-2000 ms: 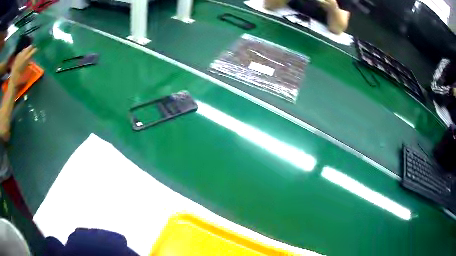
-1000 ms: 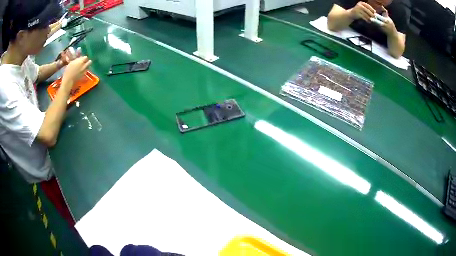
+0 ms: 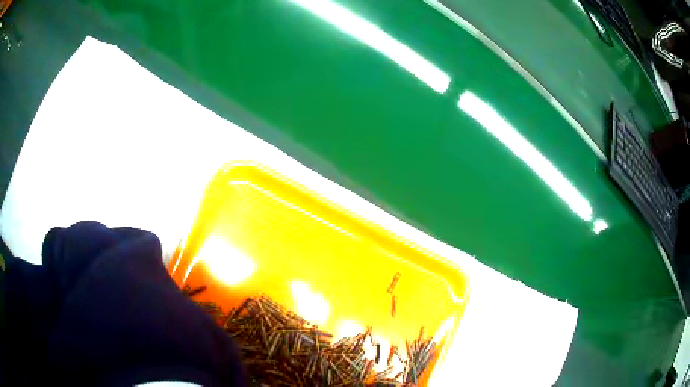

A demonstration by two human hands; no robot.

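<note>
A shallow yellow-orange tray (image 3: 333, 204) lies nearest in front of me on a white sheet (image 3: 136, 136). A loose pile of small thin brown and dark strip parts (image 3: 295, 348) covers its near part. Two strips lie apart from the pile toward the tray's right side. Dark blue cloth, likely my clothing, covers the lower left and hides the tray's near left corner. Neither of my hands shows.
A shiny green bench surface (image 3: 355, 113) with bright light reflections lies beyond the sheet. A pale divider line curves along its far side. A black keyboard (image 3: 643, 170) lies at the far right. Part of another person's dark sleeve area shows at the upper right edge.
The view has tilted down, so the tray and its pile of strips now show. The phone frames, the bagged parts and the coworker at the left have left the picture.
</note>
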